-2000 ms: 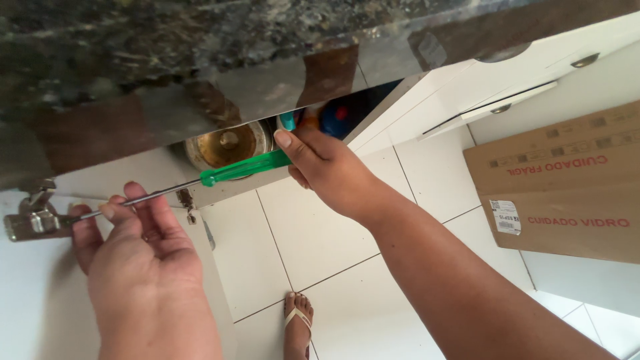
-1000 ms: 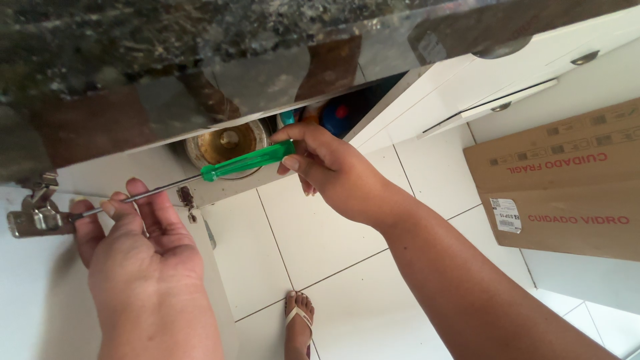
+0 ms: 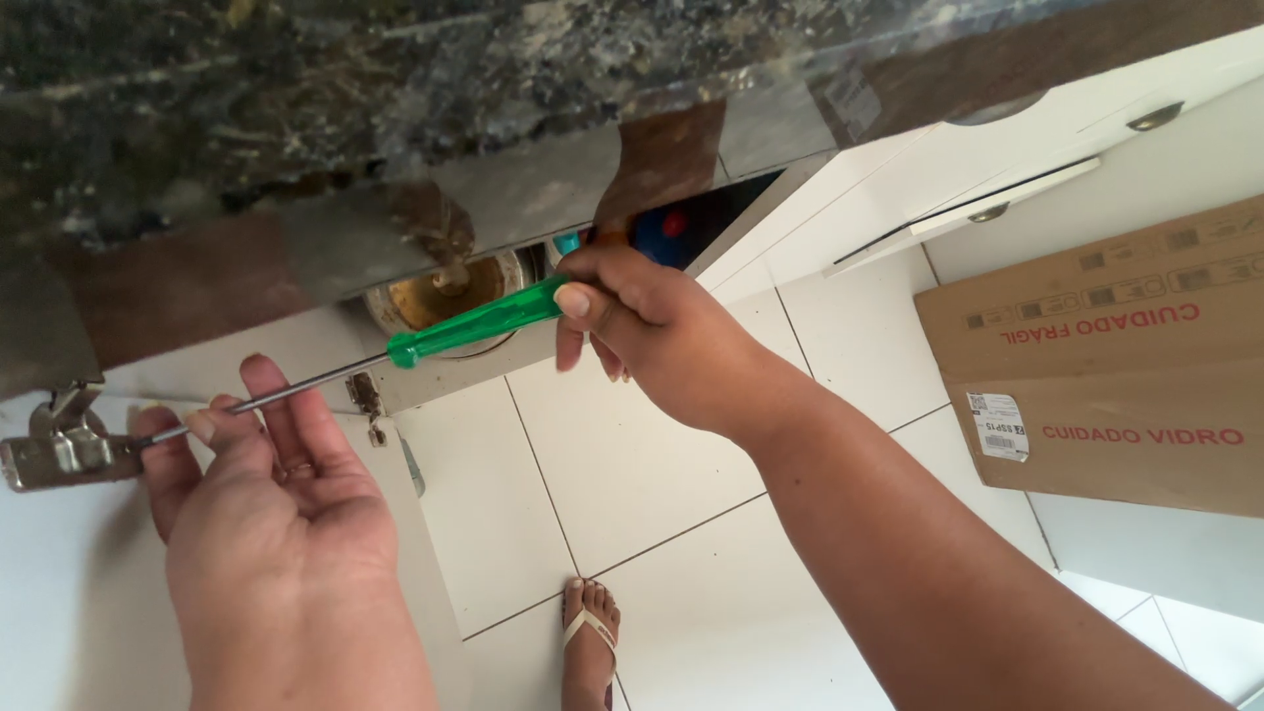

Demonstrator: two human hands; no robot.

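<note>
My right hand (image 3: 642, 331) grips the end of the green handle of a screwdriver (image 3: 479, 321), thumb and fingers around it. The metal shaft runs down to the left, and its tip meets a metal cabinet hinge (image 3: 74, 444) on a white cabinet door (image 3: 59, 563). My left hand (image 3: 281, 494), palm up, steadies the shaft near the tip between thumb and fingers. Where the tip touches the hinge, any screw is too small to tell. Another hinge part (image 3: 368, 400), rusty, sits on the cabinet frame below the handle.
A glossy dark stone countertop (image 3: 296, 109) spans the top. Inside the open cabinet are a round pot or lid (image 3: 434, 296) and a blue object (image 3: 657, 237). White drawers (image 3: 968, 202) and a cardboard box (image 3: 1106, 385) stand at right. A sandalled foot (image 3: 591, 632) rests on the tiled floor.
My right hand has shifted its grip on the screwdriver's handle, its fingers now wrapped at the end in another pose. The left hand stays at the shaft and the tip at the hinge.
</note>
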